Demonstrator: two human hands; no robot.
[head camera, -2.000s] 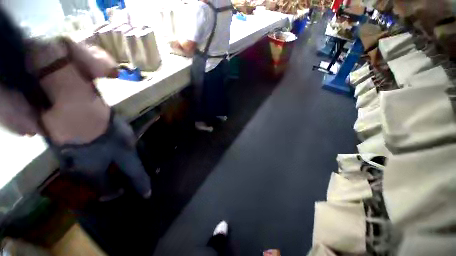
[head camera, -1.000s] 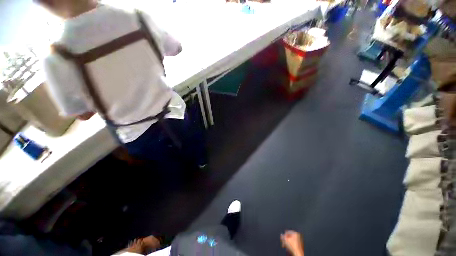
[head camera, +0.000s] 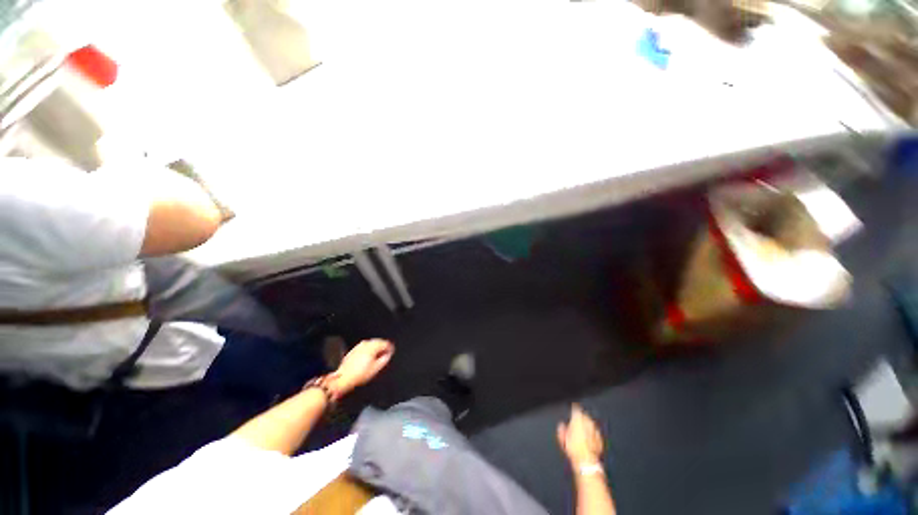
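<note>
My left hand (head camera: 364, 362), with a bracelet at the wrist, is held out over the dark floor, its fingers loosely curled and nothing seen in it. My right hand (head camera: 581, 437), with a light band at the wrist, is low at the bottom right of centre, empty, its fingers partly apart. Both hands are small and blurred. Neither touches the long white-covered table (head camera: 483, 131) in front of me. A blue tape dispenser (head camera: 652, 48) lies towards its far right. A beige bag (head camera: 272, 40) is at its far left.
A person's arm and white shirt (head camera: 70, 272) are close on the left by the table. A red-and-tan bin (head camera: 705, 277) stands at the table's right end. Metal table legs (head camera: 383, 277) are ahead. Something blue (head camera: 846, 488) stands at the lower right.
The view has turned towards the table, which now spans the picture. The person has shifted to the left edge and the bin is nearer. My left hand shows more fully, reaching farther forward.
</note>
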